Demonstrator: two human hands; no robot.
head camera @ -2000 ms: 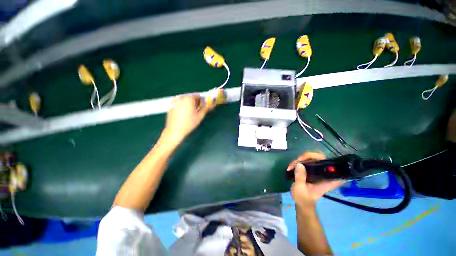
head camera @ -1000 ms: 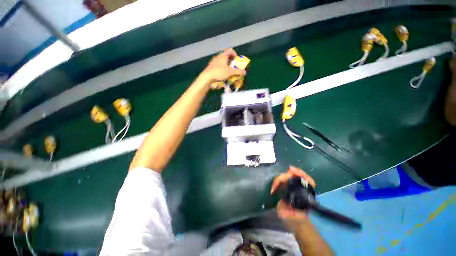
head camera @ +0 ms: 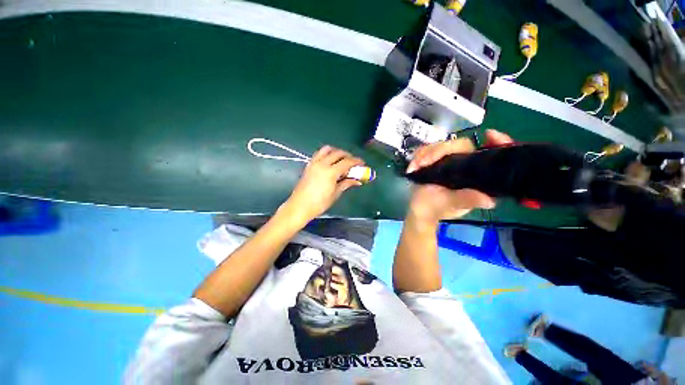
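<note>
My left hand [head camera: 324,180] holds a yellow-and-white device [head camera: 361,174] near the bench's front edge. Its white cord loop [head camera: 276,150] trails to the left on the green bench. My right hand [head camera: 447,179] grips the black electric screwdriver [head camera: 511,174], which lies roughly level and points left towards the device. Its front end is close to the device but apart from it. The bit is too small to make out. The silver-grey screw feeder [head camera: 454,71] stands just beyond my right hand, its white front section [head camera: 409,124] near my fingers.
Several yellow devices with white cords lie beyond the feeder and to the right, one of them alone [head camera: 528,39]. A white strip [head camera: 330,39] runs along the green bench [head camera: 150,113]. A person in dark clothes [head camera: 601,256] is at the right. A blue stool [head camera: 481,244] stands below the bench.
My left hand has come back from the far side of the bench with a device. The screwdriver has swung to point left, near the feeder's front. The view has turned and shifted.
</note>
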